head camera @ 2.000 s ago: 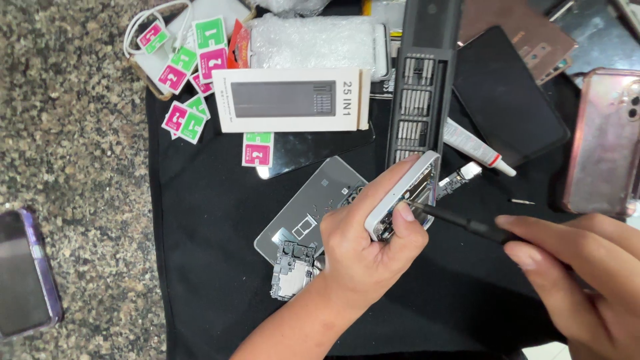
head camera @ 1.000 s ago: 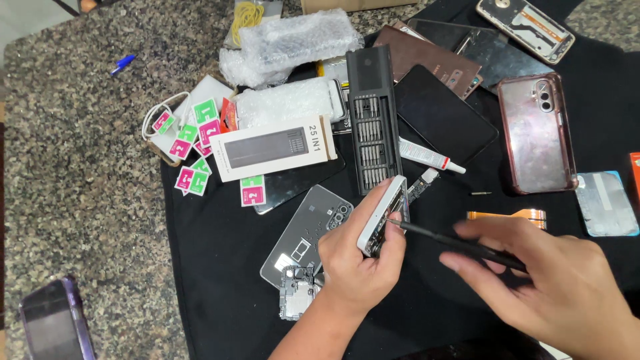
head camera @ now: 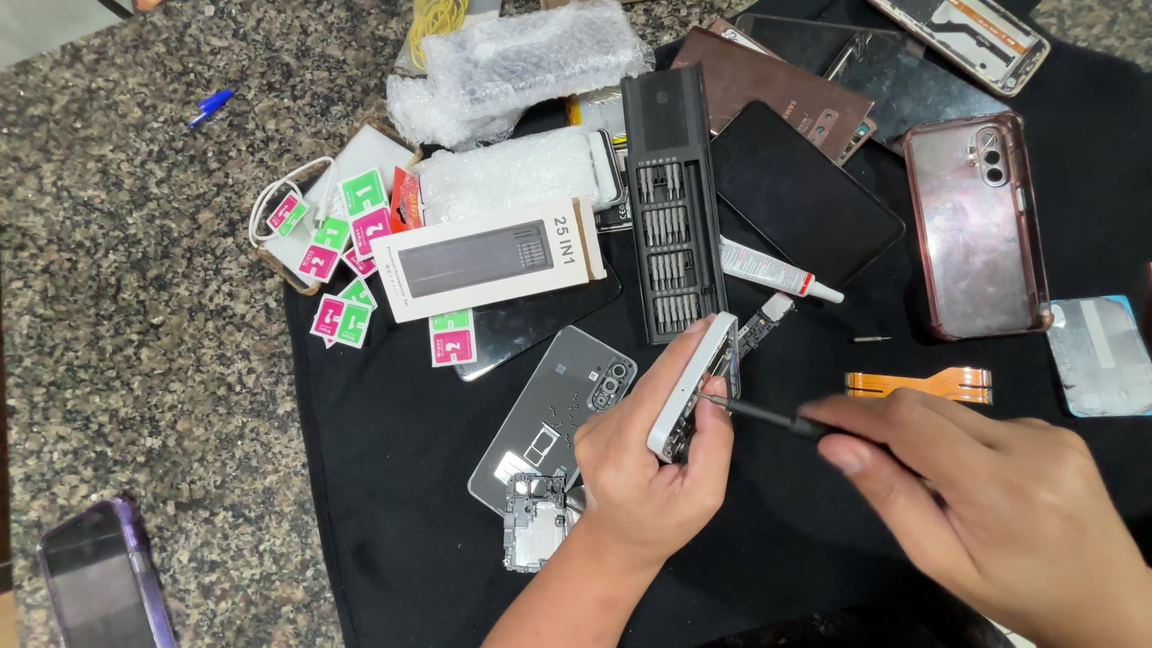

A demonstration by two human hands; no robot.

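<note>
My left hand (head camera: pixel 652 450) grips an opened smartphone with a white frame (head camera: pixel 693 387), tilted on edge with its inner parts facing right. My right hand (head camera: pixel 972 486), partly blurred, holds a black precision screwdriver (head camera: pixel 774 418); its tip reaches the phone's inner side by my left fingers. Below and left of the phone lies a grey phone back cover (head camera: pixel 531 405) with small screws and a SIM tray on it. A phone's inner bracket part (head camera: pixel 533 526) sits beside my left wrist. Just beyond the phone are the screwdriver bit case (head camera: pixel 661 117) and a small circuit board (head camera: pixel 765 324).
A black mat (head camera: pixel 405 540) covers the granite counter (head camera: pixel 180 378). A screwdriver set box (head camera: pixel 490 261), glue tube (head camera: pixel 765 270), dark phone screen (head camera: pixel 805 193), clear phone case (head camera: pixel 976 234), orange flex cable (head camera: pixel 918 385) and loose bit (head camera: pixel 871 339) lie around. A purple-cased phone (head camera: pixel 103 576) is lower left.
The view has shifted and widened since the oldest frame. The screwdriver remains at the held phone, and my right hand has changed its pose around the handle.
</note>
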